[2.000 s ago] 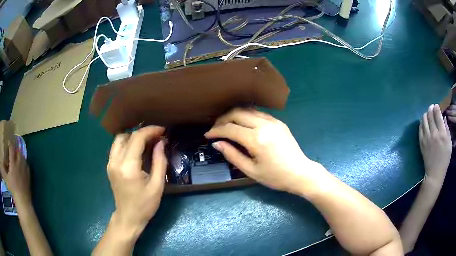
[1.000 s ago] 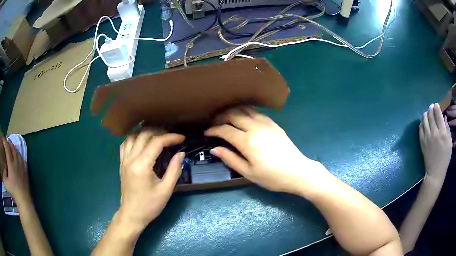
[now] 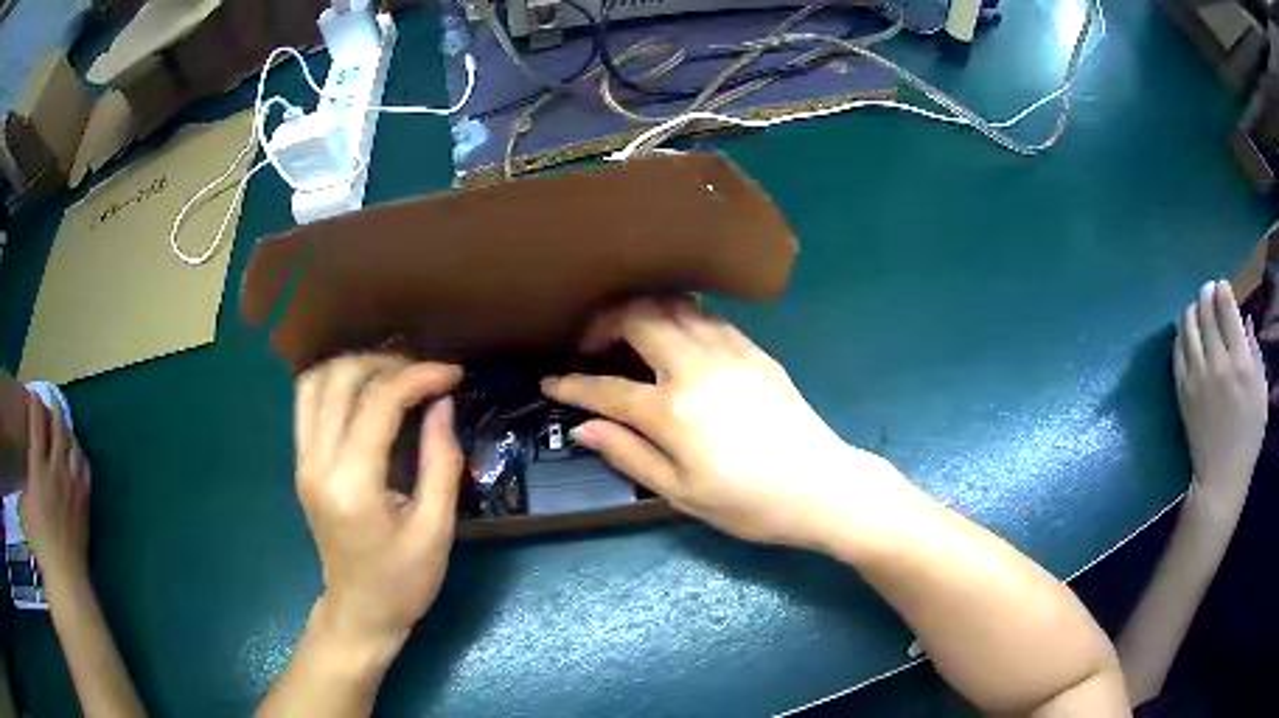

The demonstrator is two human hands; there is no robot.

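A brown mailer box (image 3: 561,526) lies in front of me with its lid (image 3: 533,260) raised at the back. Inside, a dark grey power adapter (image 3: 578,487) sits near the front wall. A shiny clear plastic bag (image 3: 497,466) lies left of it. Black coiled cable (image 3: 494,393) shows behind them, partly hidden. My left hand (image 3: 376,470) is over the box's left end, thumb and fingers apart. My right hand (image 3: 701,414) reaches over the right part, fingertips among the black cable and near the adapter; whether it grips anything is unclear.
A white power strip (image 3: 344,119) with plug and cord and a flat cardboard sheet (image 3: 133,253) lie at the back left. Loose cables (image 3: 786,84) cross a dark board (image 3: 561,77) at the back. Other people's hands are at the left (image 3: 53,491) and right (image 3: 1220,372) edges.
My left hand moved right over the box, then back left, uncovering the plastic bag. My right hand has shifted slightly left. The lid stays raised.
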